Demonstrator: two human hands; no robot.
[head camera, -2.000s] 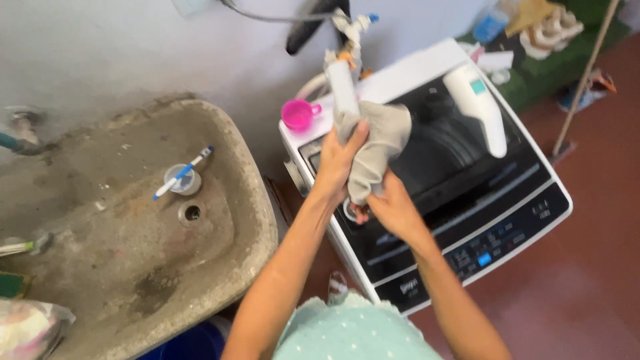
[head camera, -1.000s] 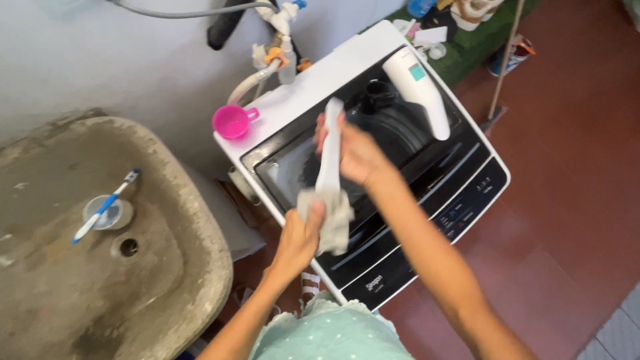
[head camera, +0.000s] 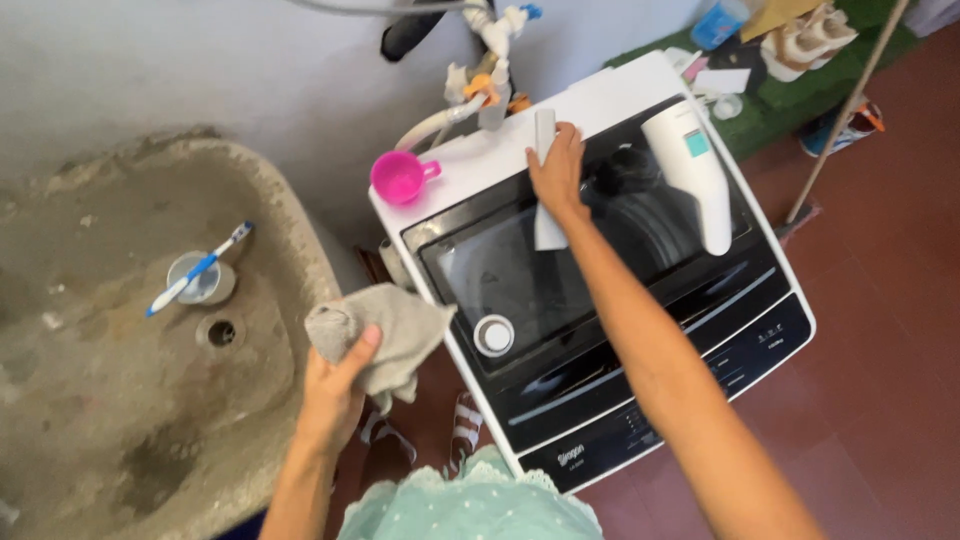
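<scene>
My left hand (head camera: 337, 382) grips a crumpled grey-beige cloth (head camera: 397, 330) between the stone sink and the washing machine. With its fingers around a long white plastic piece (head camera: 550, 232), my right hand (head camera: 559, 169) is over the back part of the machine's dark lid; whether the piece rests on the lid, I cannot tell. A white handheld device (head camera: 694, 180) with a teal patch lies on the lid to the right. Near the lid's front left corner is a small round white part (head camera: 494, 336). A pink plastic cup (head camera: 399, 178) stands on the machine's back left corner.
The stone sink (head camera: 300, 247) at left holds a small plastic cup (head camera: 214, 285) with a blue and white toothbrush (head camera: 196, 271) across it, near the drain (head camera: 222, 332). Behind the washing machine (head camera: 622, 82) are a hose and taps (head camera: 491, 45). Shoes (head camera: 806, 45) sit at upper right.
The cloth was on the white piece in both hands; now my left hand holds the cloth apart, to the left. My right hand has moved with the white piece toward the machine's back edge.
</scene>
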